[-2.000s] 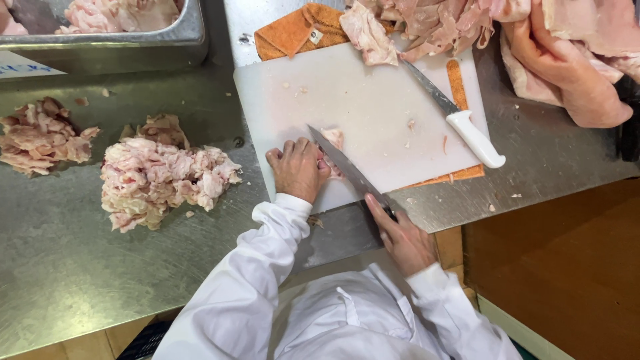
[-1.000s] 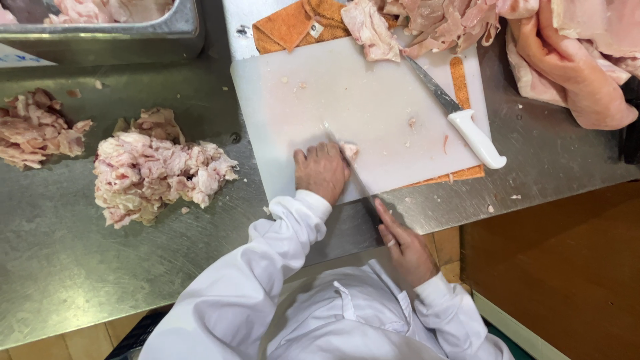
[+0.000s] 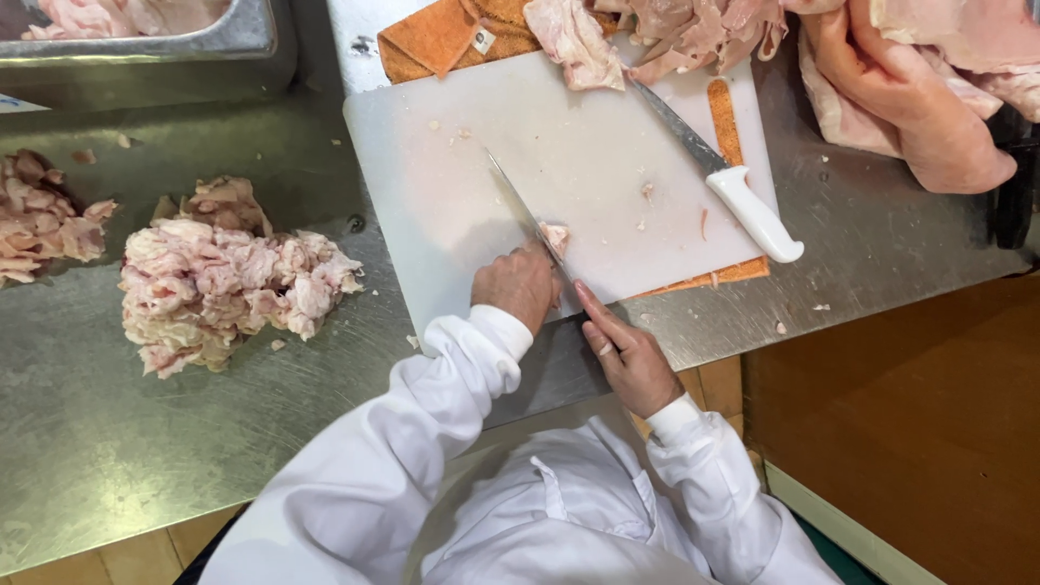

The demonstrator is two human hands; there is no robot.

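My right hand (image 3: pixel 631 353) grips a long kitchen knife (image 3: pixel 521 201) near the front edge of a white cutting board (image 3: pixel 487 187); the fingers hide its handle. The blade points up and left across the board, between my left hand and a small piece of pale meat (image 3: pixel 556 237). Curled on the board, my left hand (image 3: pixel 517 283) lies at the blade's left side, its fingertips and grip largely hidden. A second knife with a white handle (image 3: pixel 754 213) rests on the board's right side, its tip by a piece of fatty meat (image 3: pixel 575 45).
Orange towels (image 3: pixel 431 36) stick out from under the board. Left on the steel table (image 3: pixel 268 455) lie a pile of pale trimmings (image 3: pixel 231 284) and a pinker pile (image 3: pixel 45 219). A metal tray (image 3: pixel 154 47) stands back left. Sliced meat (image 3: pixel 703 32) and large skin-like pieces (image 3: pixel 918 106) lie back right.
The long knife's blade has shifted relative to the small meat piece, which now shows on its right side. My left hand has moved right along the board since two seconds ago. The white-handled knife stays put.
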